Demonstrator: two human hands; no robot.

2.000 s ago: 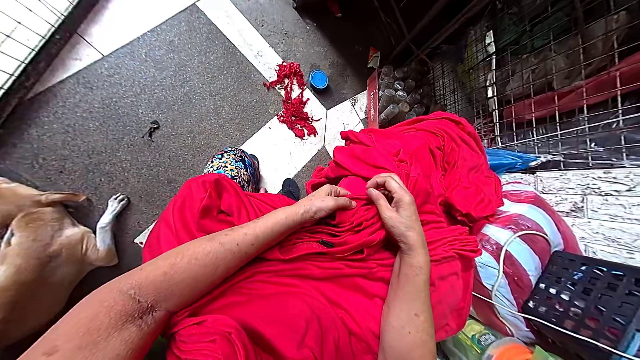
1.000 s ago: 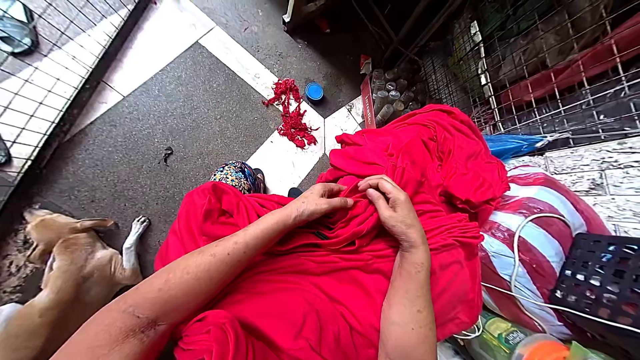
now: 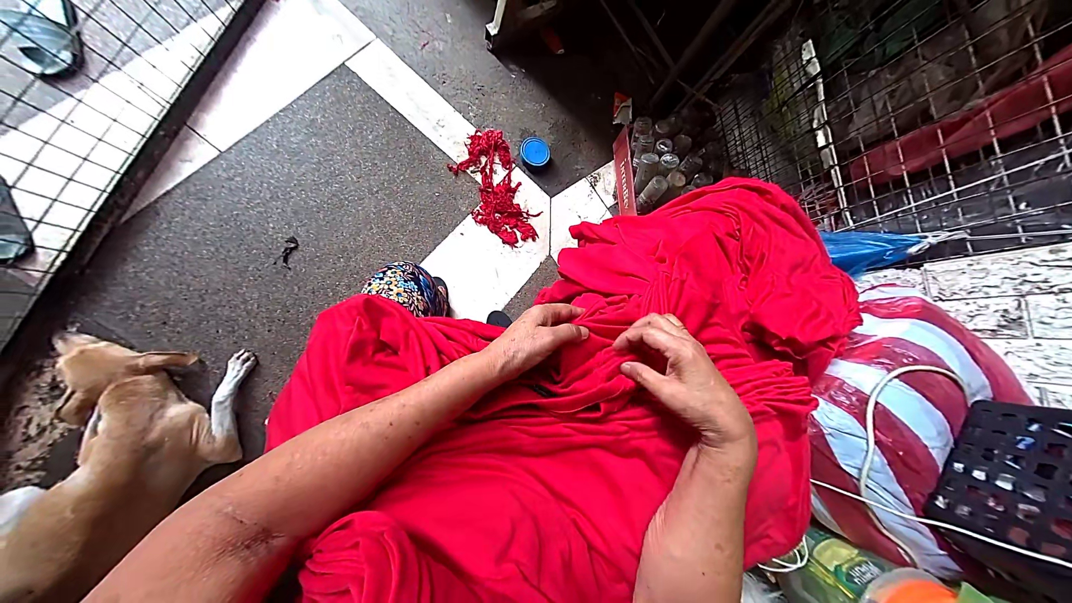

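A large heap of red cloth (image 3: 519,469) lies gathered over my lap. My left hand (image 3: 536,339) rests at the folds near the middle, its thumb and forefinger close together; whether cloth is pinched between them cannot be told. Just to its right, my right hand (image 3: 682,377) is raised a little over the folds with thumb and fingers apart and nothing visible between them. A small dark spot shows in the folds below my left hand.
Red scraps (image 3: 500,197) and a blue lid (image 3: 534,152) lie on the floor ahead. A dog (image 3: 142,435) lies at the left. Glass jars (image 3: 657,167) stand by a wire grille. At the right are a red-and-white striped bundle (image 3: 904,394), a black plastic basket (image 3: 1005,486) and a bottle (image 3: 837,565).
My right hand has opened and come away from my left; earlier their fingertips were close together at the folds. The view has shifted somewhat, showing more of the dog.
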